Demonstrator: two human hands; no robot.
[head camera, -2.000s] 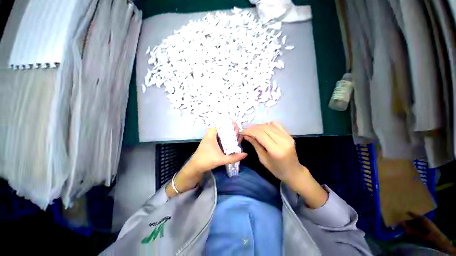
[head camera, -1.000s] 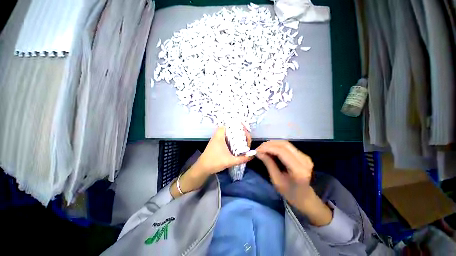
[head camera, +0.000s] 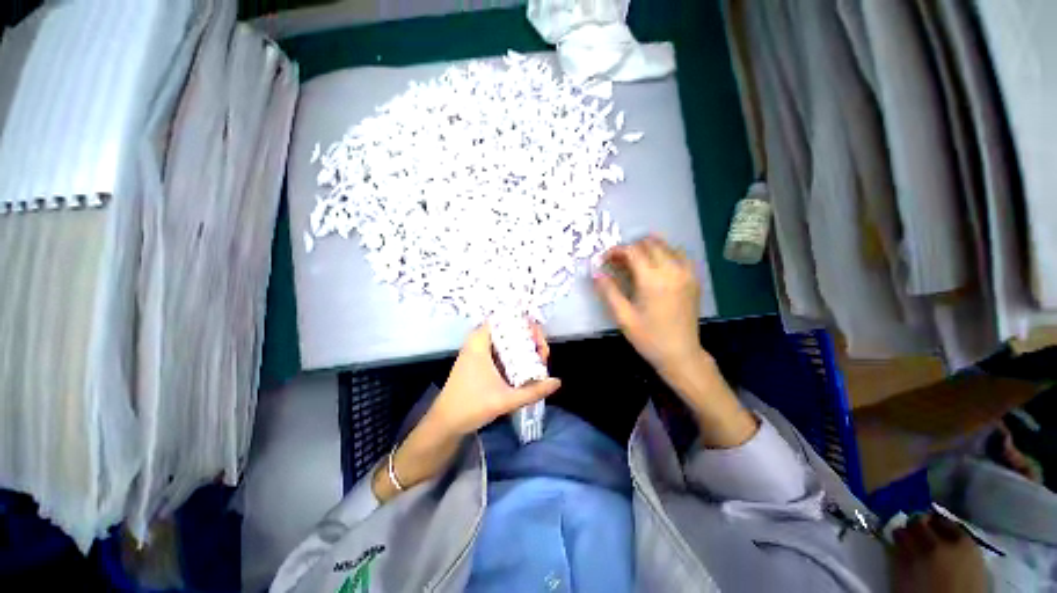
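My left hand (head camera: 481, 382) holds a narrow white strip bundle (head camera: 516, 348) upright at the near edge of the grey board (head camera: 649, 313). The bundle's lower end hangs over my lap. Many small white tabs (head camera: 464, 185) lie heaped on the board, reaching the top of the bundle. My right hand (head camera: 655, 295) is over the board's right part, just right of the heap's edge. Its fingers are bent; whether a tab is between the fingertips cannot be told.
A small glue bottle (head camera: 749, 224) lies right of the board on the green mat (head camera: 724, 286). A crumpled white wad (head camera: 591, 41) is at the board's upper right. Tall sheet stacks (head camera: 220, 232) flank both sides. A blue crate (head camera: 837, 405) is below right; another person's hand (head camera: 937, 554) shows there.
My right hand has moved from the bundle up and right to the heap's edge. A white tab seen at its fingertips by the bundle is no longer there. The whole view has shifted.
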